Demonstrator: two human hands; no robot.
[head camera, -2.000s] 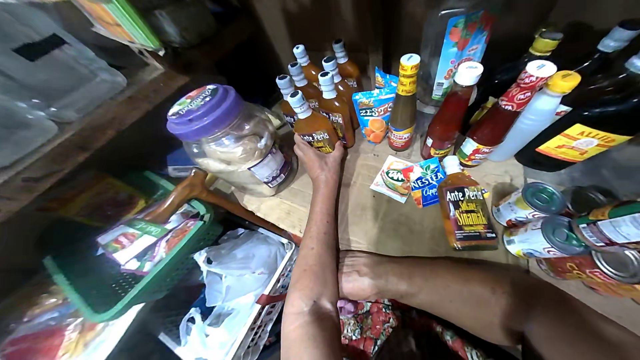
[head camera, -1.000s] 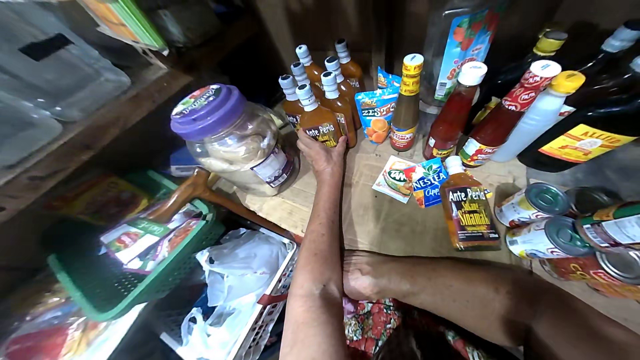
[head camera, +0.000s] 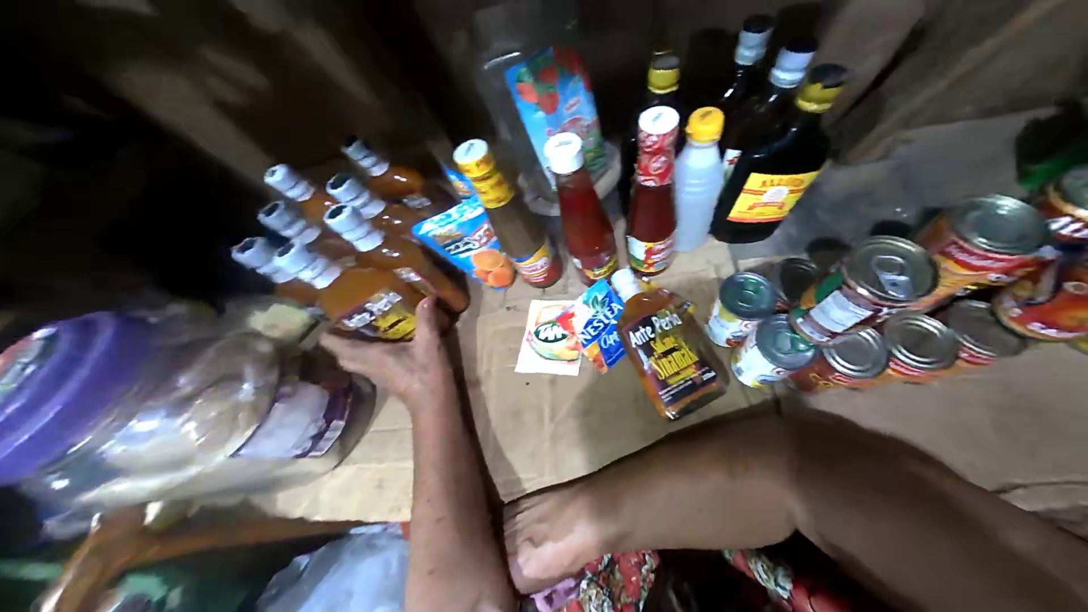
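My left hand (head camera: 395, 357) is around the lower part of a flat bottle of orange-brown liquid (head camera: 374, 302) with a grey-wrapped neck, at the front of a cluster of similar bottles. My right hand (head camera: 548, 544) rests low in the middle, beside my left forearm and over floral cloth; its fingers are mostly hidden. A matching bottle (head camera: 671, 348) with a black and yellow label leans back on the cardboard (head camera: 527, 442) to the right. Beside it lie a blue Nestea sachet (head camera: 602, 327) and a white Tang sachet (head camera: 552, 336).
Behind stand a yellow-capped sauce bottle (head camera: 510, 217), red sauce bottles (head camera: 586, 212), a white bottle (head camera: 699, 183) and dark bottles (head camera: 769, 178). Stacked cans (head camera: 888, 272) are at the right. A large purple-lidded jar (head camera: 212, 408) lies close at the left.
The view has swung to the right and closer, with the jar now large at the left. My left hand remains at the front bottle of the cluster.
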